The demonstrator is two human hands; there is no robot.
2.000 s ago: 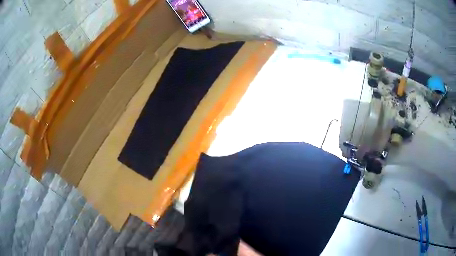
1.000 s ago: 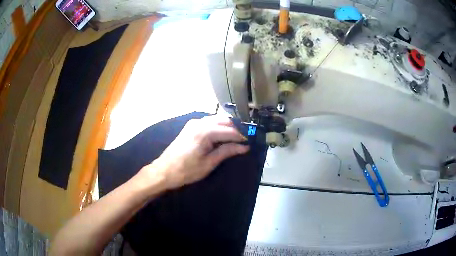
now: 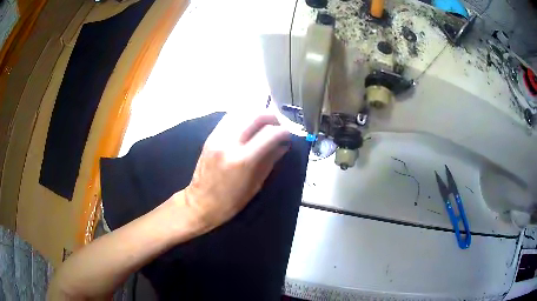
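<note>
The large cut panel (image 3: 247,247), black cloth with a curved back edge, lies over the left part of the machine bed, its right corner at the blue presser foot (image 3: 310,137). My left hand (image 3: 232,167) reaches in from the lower left and lies on the panel. Its bent fingers and thumb close on the cloth just left of the presser foot; the fingertips are slightly blurred. My right hand is out of the picture. The cream-white sewing machine head (image 3: 424,88), with lint on top, stands over the panel's right corner.
A narrow black panel (image 3: 82,100) lies on the cardboard (image 3: 29,159) at the left, beside shiny orange-brown tape. Blue-handled thread snips (image 3: 457,214) lie on the bed at the right, near loose thread ends. A printed scale (image 3: 330,293) runs along the front edge.
My left hand came into view after the first frame. Since the second frame its fingers have curled more and sit slightly higher. The camera view has shifted; the phone is out of frame.
</note>
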